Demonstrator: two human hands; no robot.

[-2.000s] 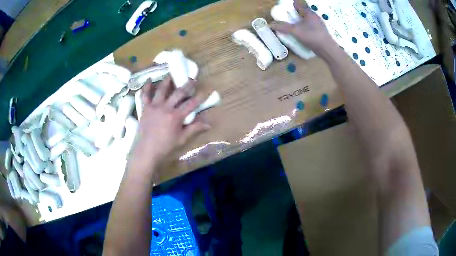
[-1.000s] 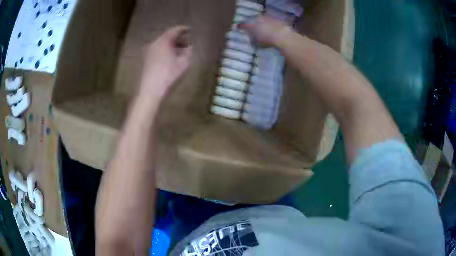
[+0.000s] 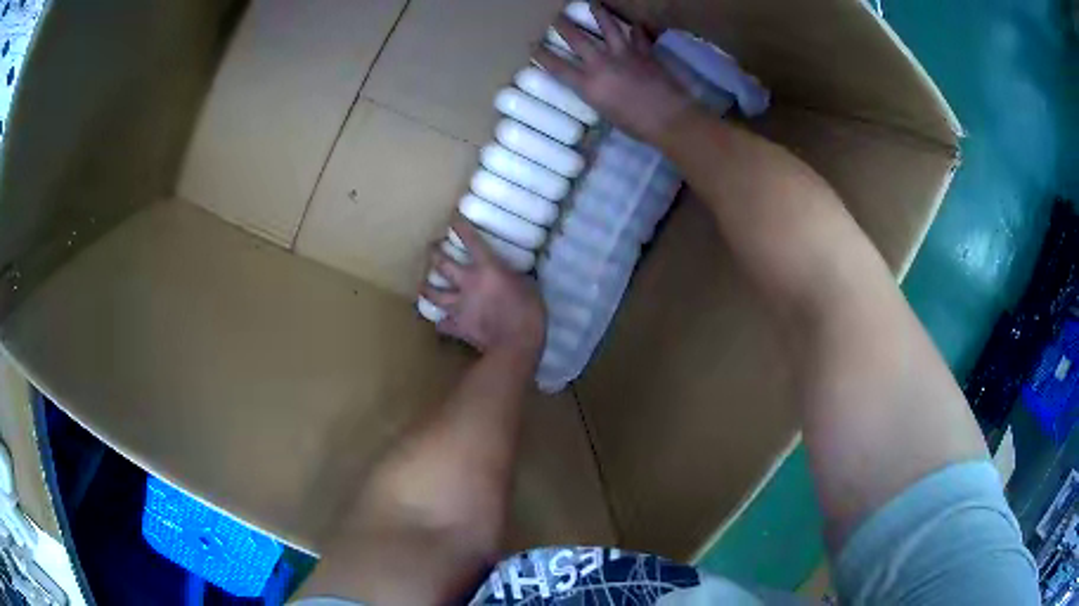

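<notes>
A row of white stacked housings (image 3: 521, 169) lies inside the large open carton (image 3: 284, 367). A translucent ribbed plastic wrap with more rows in it (image 3: 598, 237) lies along the row's right side. My left hand (image 3: 485, 296) is at the near end of the row, fingers spread over the last housings. My right hand (image 3: 615, 77) is at the far end, fingers spread over the housings there. Both hands press on the row from its two ends. The undersides of the housings are hidden.
The carton walls rise around both forearms. A blue plastic stool (image 3: 207, 539) stands outside the carton at the lower left. The bench edge with loose white shells (image 3: 24, 533) is at the far lower left. The green floor (image 3: 1006, 260) shows at the right, with dark and blue items.
My left hand has come down from the empty side onto the row's near end. My right hand stays at the far end. The view has moved closer over the carton.
</notes>
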